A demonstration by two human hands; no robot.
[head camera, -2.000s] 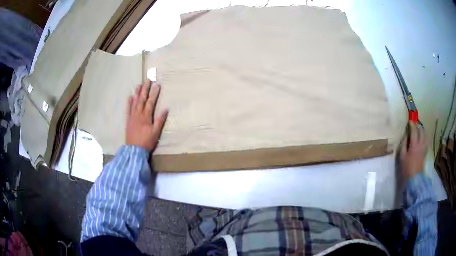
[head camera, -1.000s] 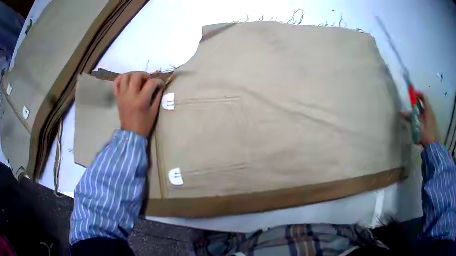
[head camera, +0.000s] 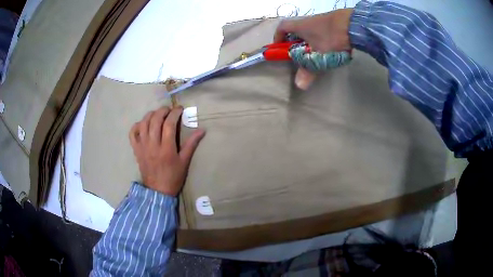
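Observation:
A khaki garment panel (head camera: 335, 140) lies flat on the white table, with a brown edge band (head camera: 319, 219) along its near side. My right hand (head camera: 319, 46) grips the red handles of the tailor's shears (head camera: 232, 67), one loop wrapped in grey-green cloth. The blades point left, their tips over the upper end of the joining seam (head camera: 172, 89). Whether the blades are parted is hard to tell. My left hand (head camera: 162, 149) lies on the panel over the seam, holding nothing. Two white stickers, an upper one (head camera: 190, 117) and a lower one (head camera: 204, 205), sit right of the seam.
A panel stack (head camera: 54, 70) with fanned brown edges lies at the left. A pale tie strip (head camera: 63, 178) hangs beside it. Loose threads (head camera: 286, 10) lie beyond the panel's far edge. The white table's edge (head camera: 86, 221) curves along the near side above a speckled floor.
My right hand has brought the shears from the table's right side across the panel to the seam. My left hand has let go of the seam's upper end and moved down onto the panel.

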